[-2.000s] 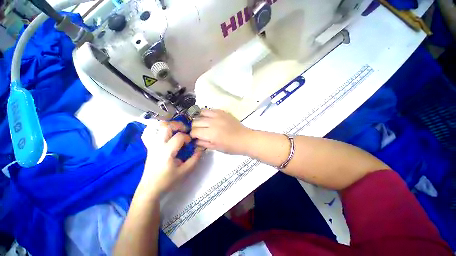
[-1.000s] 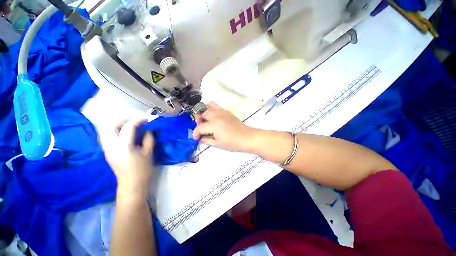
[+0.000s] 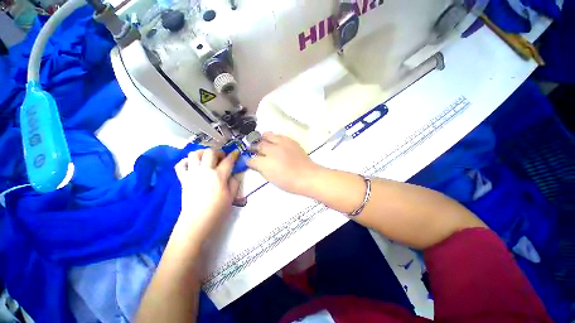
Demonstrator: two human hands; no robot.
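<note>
The royal-blue garment piece [image 3: 126, 208] runs from the heap at left across the white table to the needle area. My left hand [image 3: 211, 180] has its fingertips on the cloth just left of the presser foot [image 3: 241, 144]. My right hand [image 3: 282, 163] has its fingertips on the cloth edge just right of the foot. Both hands are bare. The fingers hide most of the cloth at the needle. The cream sewing machine [image 3: 277, 50] stands behind the hands.
Dark-blue thread snips [image 3: 362, 125] lie right of the needle area. A ruler scale [image 3: 416, 135] runs along the table edge. The light-blue lamp [image 3: 45, 139] hangs at left. Blue cloth [image 3: 517, 145] lies right of the table. A yellow-brown strip [image 3: 514, 39] is at far right.
My left hand has moved from farther left on the cloth to beside the presser foot. The cloth between the hands is now mostly covered. My right hand remains by the foot.
</note>
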